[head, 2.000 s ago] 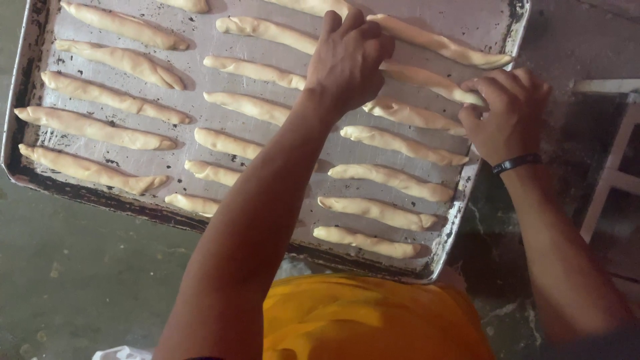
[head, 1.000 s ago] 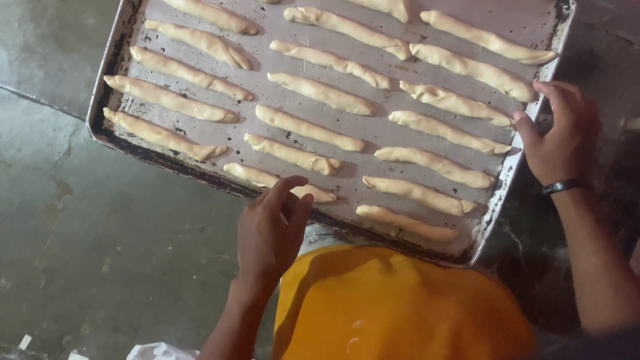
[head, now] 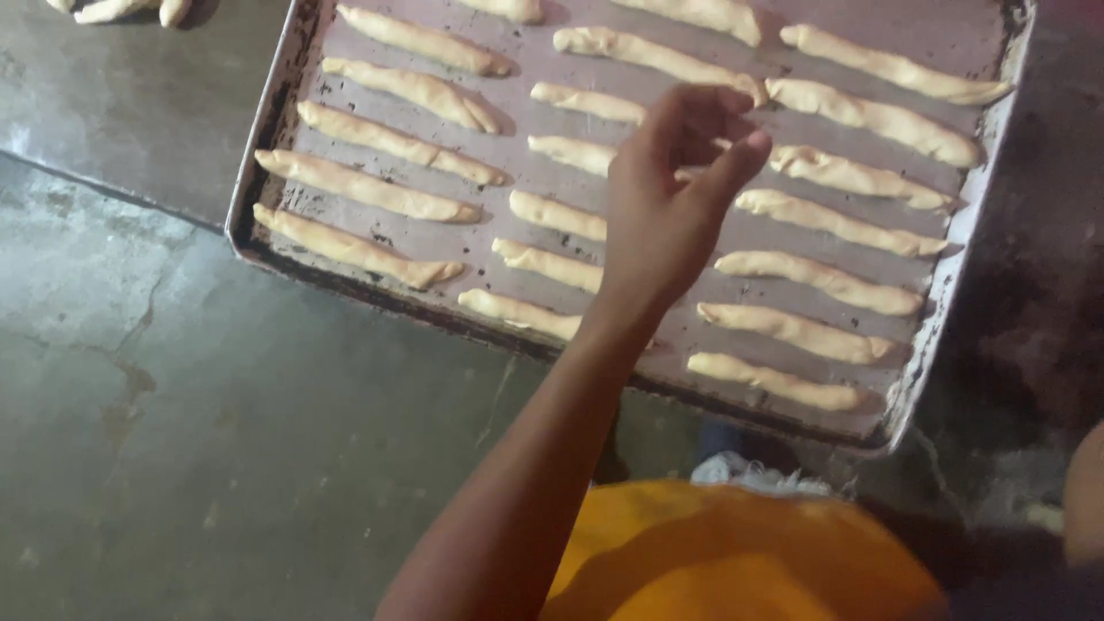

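Note:
My left hand (head: pixel 681 181) hovers over the middle column of dough sticks, fingers curled and parted, holding nothing that shows. Beneath it lies a metal baking tray (head: pixel 681 336) bearing three columns of long, pale dough sticks. One twisted dough stick (head: pixel 647 56) has its right end by my fingertips. My hand and forearm hide parts of several sticks in the middle column. To the right of them, another dough stick (head: pixel 871 121) reaches toward the tray's right rim. Of my right side, only a piece of arm shows at the right edge; that hand is out of view.
More dough pieces (head: pixel 129 9) lie on a dark surface (head: pixel 103 103) at the top left, beyond the tray's left rim. A cracked grey floor (head: pixel 216 431) shows below the tray. Yellow clothing (head: pixel 742 552) and a frayed whitish edge are close to the tray's near side.
My left hand has moved from the tray's near edge up over the middle column. My right hand, at the tray's right rim before, has left the view.

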